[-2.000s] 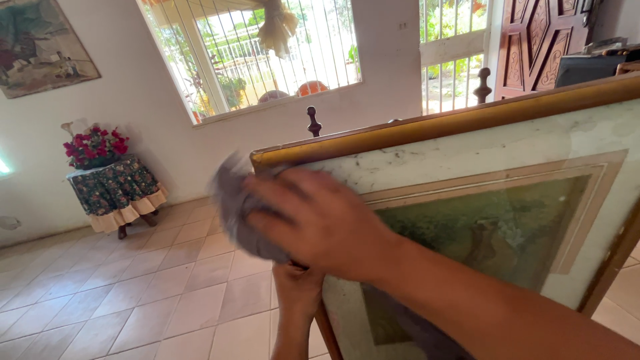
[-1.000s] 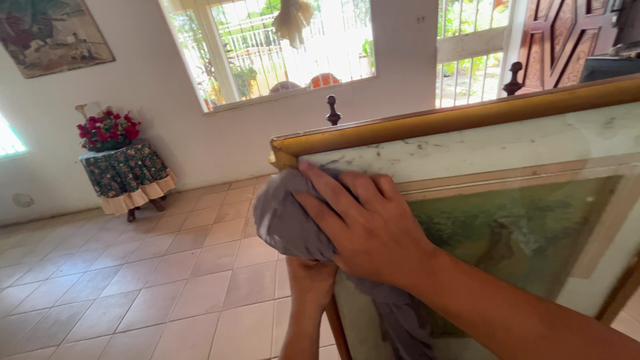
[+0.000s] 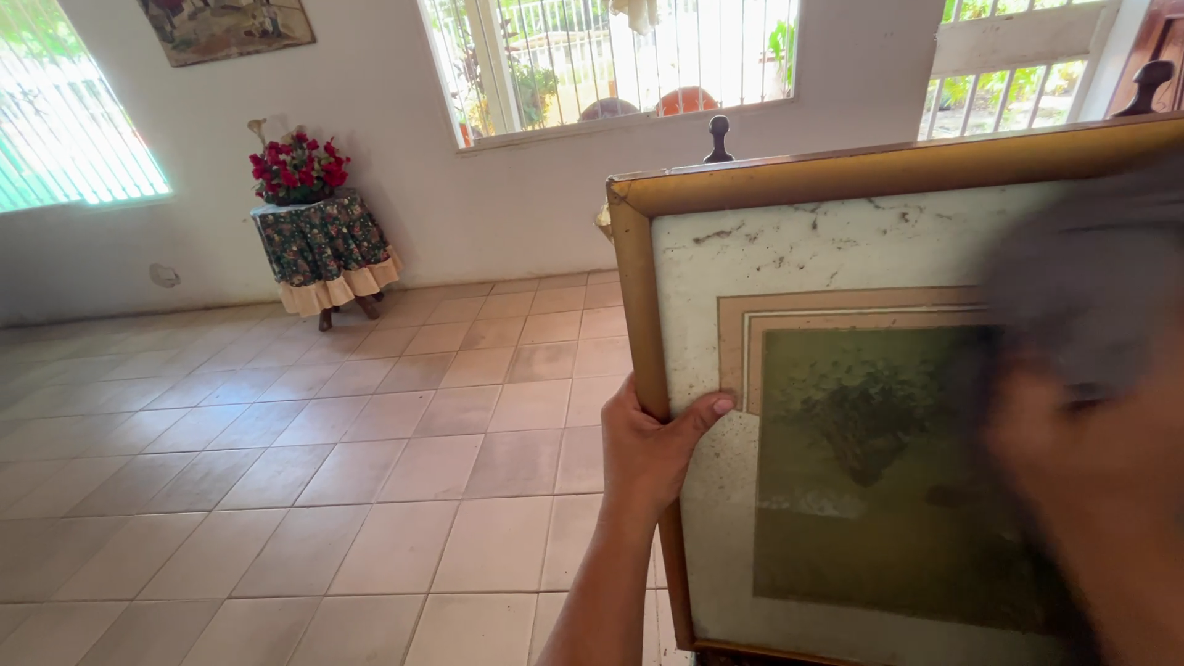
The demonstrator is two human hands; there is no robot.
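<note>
A framed picture (image 3: 860, 407) with a gilded wooden frame and a stained pale mat stands tilted at the right. My left hand (image 3: 661, 435) grips the frame's left side, its thumb lying over the front at the mat. My right hand (image 3: 1064, 444), blurred by motion, holds a grey cloth (image 3: 1082, 277) in front of the picture's right part. Hand and cloth hide that part of the picture and the right end of the top rail. Dark specks and streaks mark the mat along the top.
Dark turned finials (image 3: 719, 139) rise behind the frame. A small table with a floral cloth (image 3: 324, 242) bears red flowers (image 3: 298, 166) by the far wall. A painting (image 3: 227, 28) hangs above, beside a barred window (image 3: 610, 69). Tiles (image 3: 370, 481) cover the floor.
My right hand and the grey cloth have moved right from the frame's upper left corner. My left hand now shows on the frame's left side, its thumb in front.
</note>
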